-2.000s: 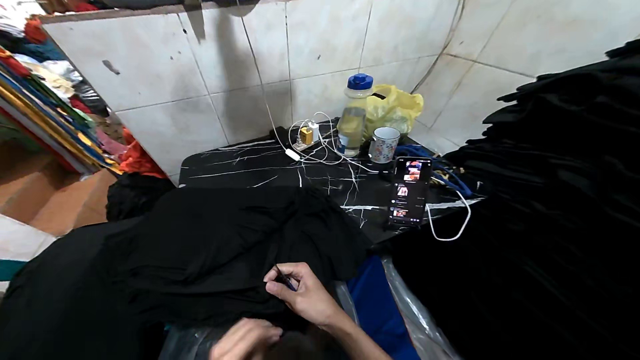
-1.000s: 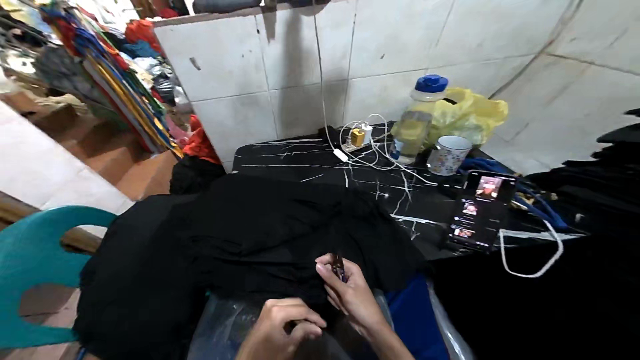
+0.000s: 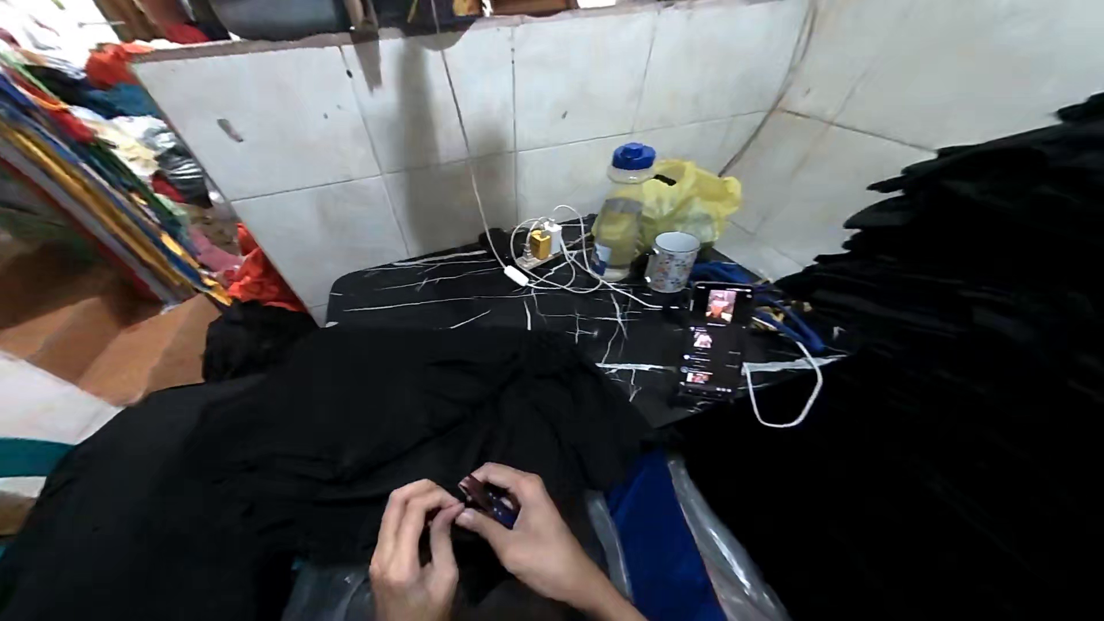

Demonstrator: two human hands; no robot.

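My right hand (image 3: 526,530) holds a small dark tool (image 3: 488,500), reddish and blue, perhaps thread snips, between thumb and fingers. Close beside it on the left is my left hand (image 3: 416,539), its thumb and fingertips pinched together at the black fabric, near the tool's tip. What lies between those fingertips is too small to tell. Black fabric (image 3: 388,405) spreads in folds under and beyond both hands, over the near part of the black marble-patterned table (image 3: 414,297).
On the table are a lit phone (image 3: 714,341), a mug (image 3: 672,262), a blue-capped bottle (image 3: 619,224), a yellow plastic bag (image 3: 690,203) and white cables (image 3: 573,280) at a power strip. A tall black fabric pile (image 3: 975,345) stands at right. A tiled wall (image 3: 448,129) rises behind.
My left hand has come up against my right hand, its fingertips meeting near the tool; one second ago the two were apart. The view has swung back to the right.
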